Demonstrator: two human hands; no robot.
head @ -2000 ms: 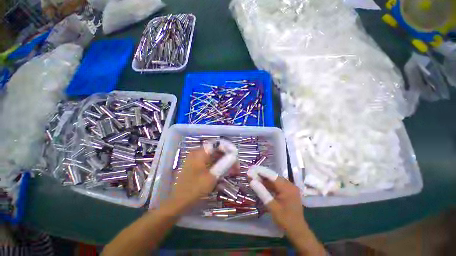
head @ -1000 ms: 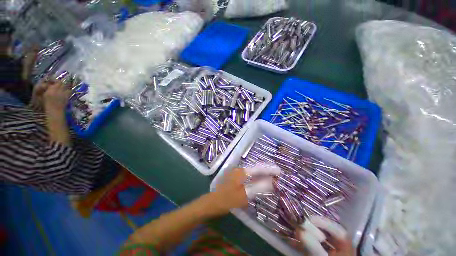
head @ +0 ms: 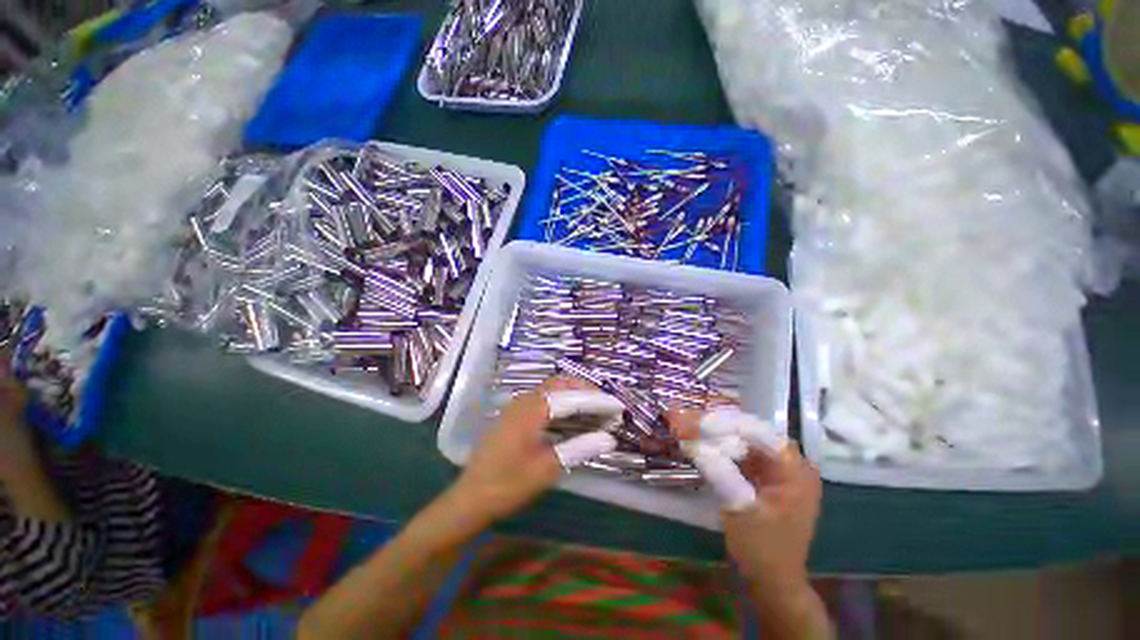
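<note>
The white center tray (head: 469,419) holds many slim silver and reddish-dark assembled pieces (head: 613,328), laid roughly parallel. My left hand (head: 531,440), with white finger cots, is over the tray's front left part, thumb and fingers curved around dark and silver pieces. My right hand (head: 750,481), also with white finger cots, is over the front right part, close to the same pieces. The image is blurred at the fingertips, so I cannot tell whether either hand grips a piece or only touches the pile.
The left tray (head: 431,403) and its clear bag hold short silver tubes. A blue tray (head: 756,188) holds thin stems behind the center tray. The right tray (head: 1094,438) and a bulky bag (head: 925,188) hold white inserts. A person's striped sleeve (head: 75,538) shows at the lower left.
The view swung left, then came back to the right. My hands have come closer together over the front of the center tray.
</note>
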